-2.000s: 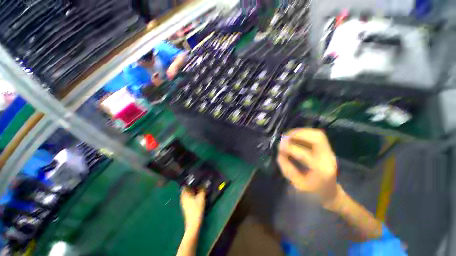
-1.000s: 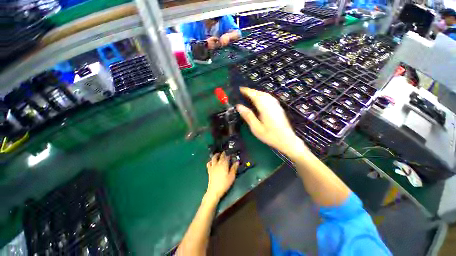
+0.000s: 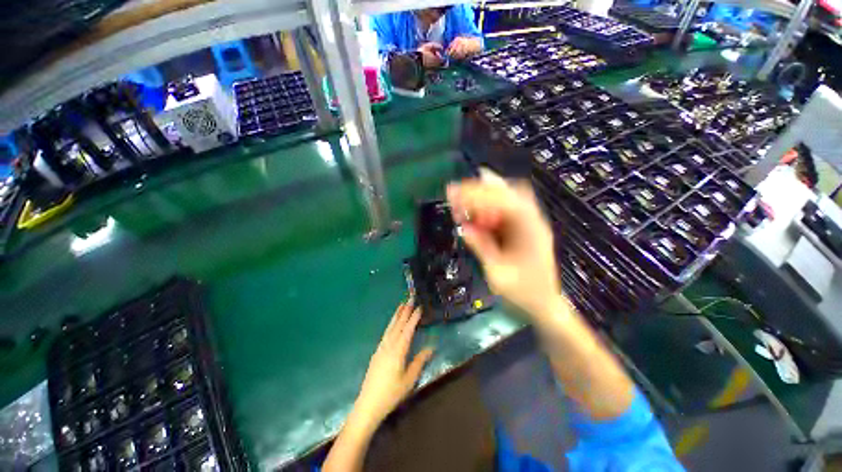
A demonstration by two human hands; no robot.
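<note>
The black press fixture (image 3: pixel 441 249) stands on the green mat, with a small yellow spot at its base corner. A dark module (image 3: pixel 454 293) with small shiny spots sits at its base. My right hand (image 3: pixel 508 244), blurred, is closed around the clamp handle above the fixture; the hand covers the grip, with only a reddish patch showing. My left hand (image 3: pixel 392 364) lies at the fixture's left front corner, fingers spread, fingertips beside the base, holding nothing.
Stacked blister trays (image 3: pixel 646 198) with filled pockets stand close on the right. Another blister tray (image 3: pixel 138 396) lies at the left. A metal post (image 3: pixel 362 138) rises behind the fixture. A person in a blue smock (image 3: pixel 392 32) sits across the bench. A white device stands far right.
My right hand has closed over the clamp handle, whose red grip was uncovered before. My left hand has drawn back from the module to the fixture's left corner. The view has shifted.
</note>
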